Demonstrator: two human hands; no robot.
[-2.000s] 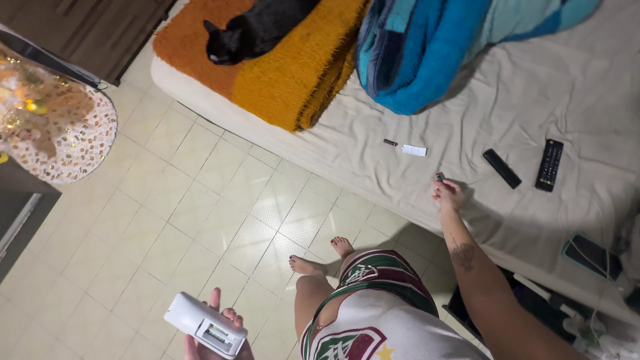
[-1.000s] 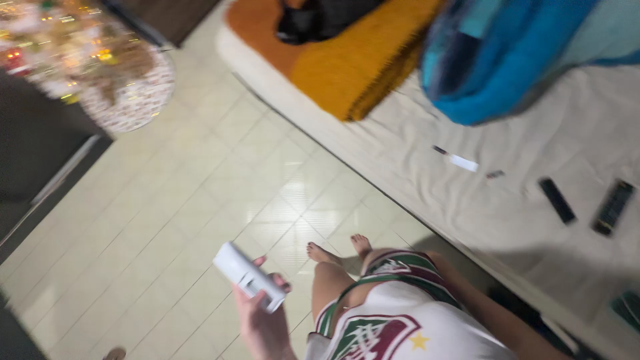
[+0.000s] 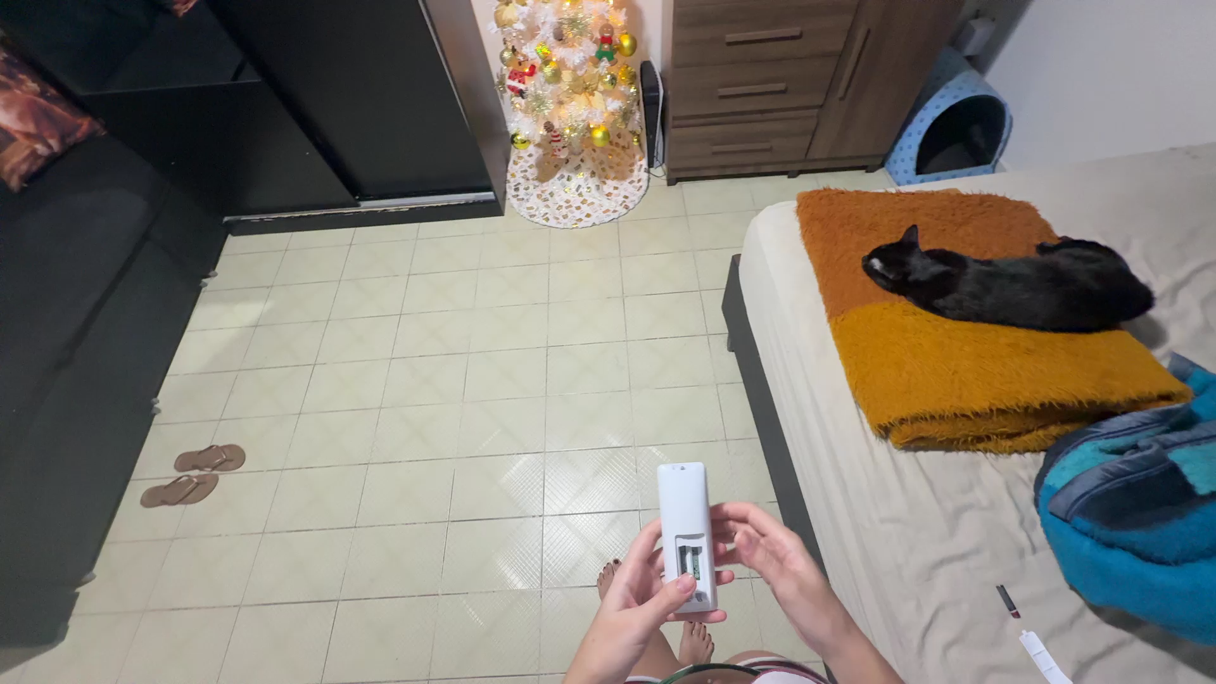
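My left hand [image 3: 638, 597] holds a white remote control [image 3: 683, 503] from the left, with its thumb at the lower end of the battery compartment. The remote's back faces up and the compartment is uncovered, with what looks like a battery inside. My right hand [image 3: 774, 560] is at the remote's right side, its fingertips touching or just behind it; which of these cannot be told. On the bed lie a white battery cover [image 3: 1043, 657] and, close to its upper end, a small dark battery [image 3: 1008, 601].
A black cat [image 3: 1016, 285] lies on a folded orange and mustard blanket [image 3: 1007, 380] on the bed [image 3: 817, 380]. A blue blanket [image 3: 1130, 522] is nearby. Flip-flops [image 3: 195, 475] lie on the tiles beside a dark sofa [image 3: 66, 332]. A decorated Christmas tree [image 3: 570, 76] stands ahead.
My right hand was over the bed with a small object two seconds ago; now it is at the remote. The small object seen on the bed one second ago is out of view. The view has swung left and up.
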